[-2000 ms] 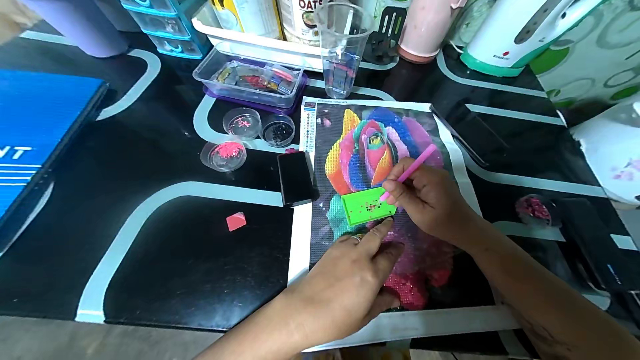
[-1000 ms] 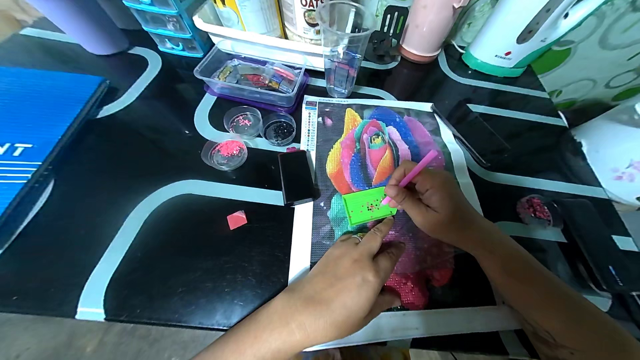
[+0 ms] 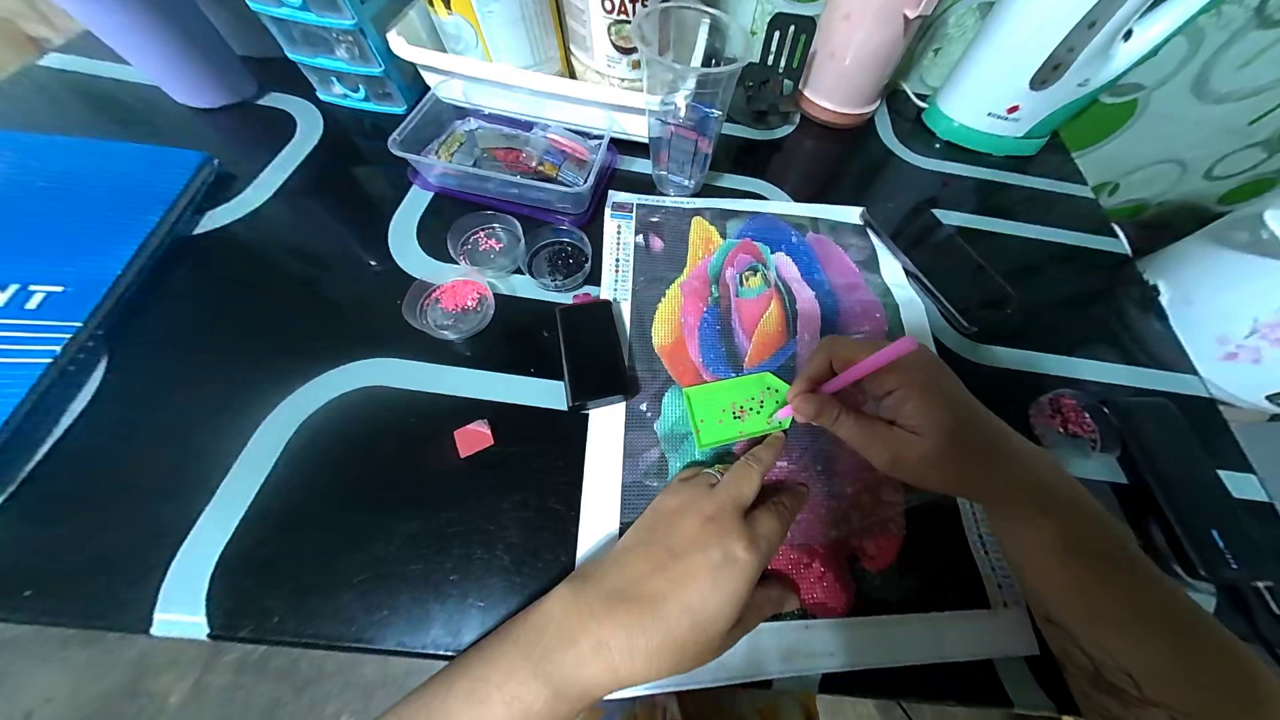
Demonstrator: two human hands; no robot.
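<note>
A diamond painting canvas with a many-coloured rose lies on the black table. On it rests a green plastic tray with scattered small beads. My right hand grips a pink applicator pen, its tip at the tray's right end. My left hand lies palm down on the canvas just below, index fingertip at the tray's lower edge; whether it grips anything is hidden. Left of the canvas stand round clear pots, one with pink beads, one with dark beads. A small pink square lies further left.
A black phone overlaps the canvas's left edge; another dark flat device lies at its upper right. Behind are a clear box, a plastic cup and an electric kettle. A blue folder lies left, a bead pot right.
</note>
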